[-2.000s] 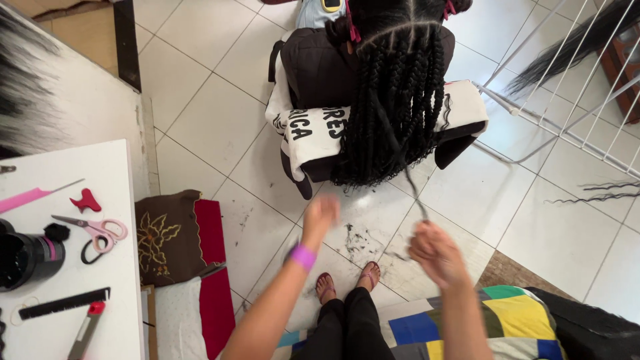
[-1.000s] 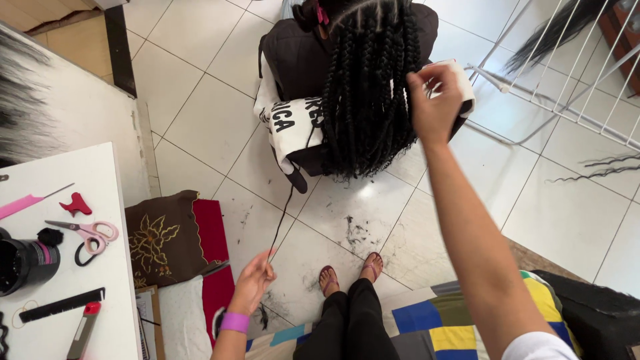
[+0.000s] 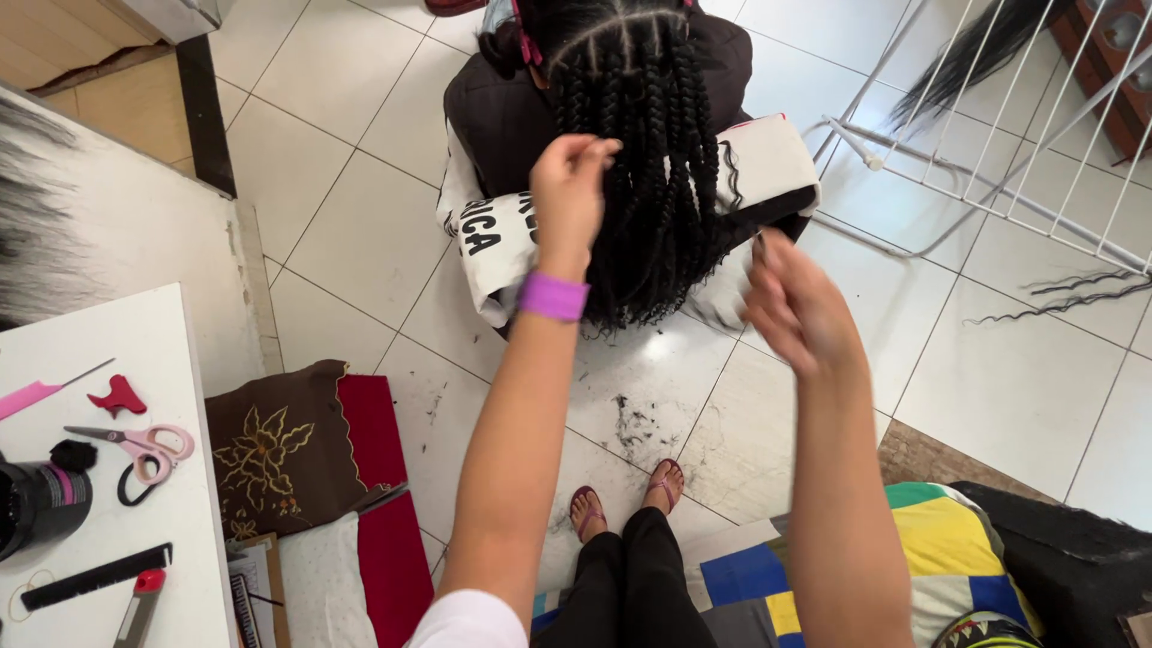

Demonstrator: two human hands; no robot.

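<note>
Black box braids (image 3: 639, 189) hang down the back of a seated person, over a white cloth (image 3: 499, 238) with dark lettering on the chair back. My left hand (image 3: 574, 184), with a purple band (image 3: 553, 297) at the wrist, is at the left edge of the braids, thumb and fingertips pinched together; whether a strand lies between them is unclear. To the right of the braids, in the air, is my right hand (image 3: 792, 292), blurred, fingers curled, a small dark bit at its fingertips. Whether that is hair I cannot tell.
A white table (image 3: 171, 360) at left holds pink scissors (image 3: 148, 445), a red hair clip (image 3: 117, 396), a pink tail comb (image 3: 31, 396), a black comb (image 3: 94, 578) and a black jar (image 3: 45, 504). A white wire drying rack (image 3: 999, 202) stands right. Hair bits (image 3: 639, 423) lie on the tiles.
My left hand has risen from low on the left to the braids. My right hand, at the braids' right side one second ago, is now lower and off to their right.
</note>
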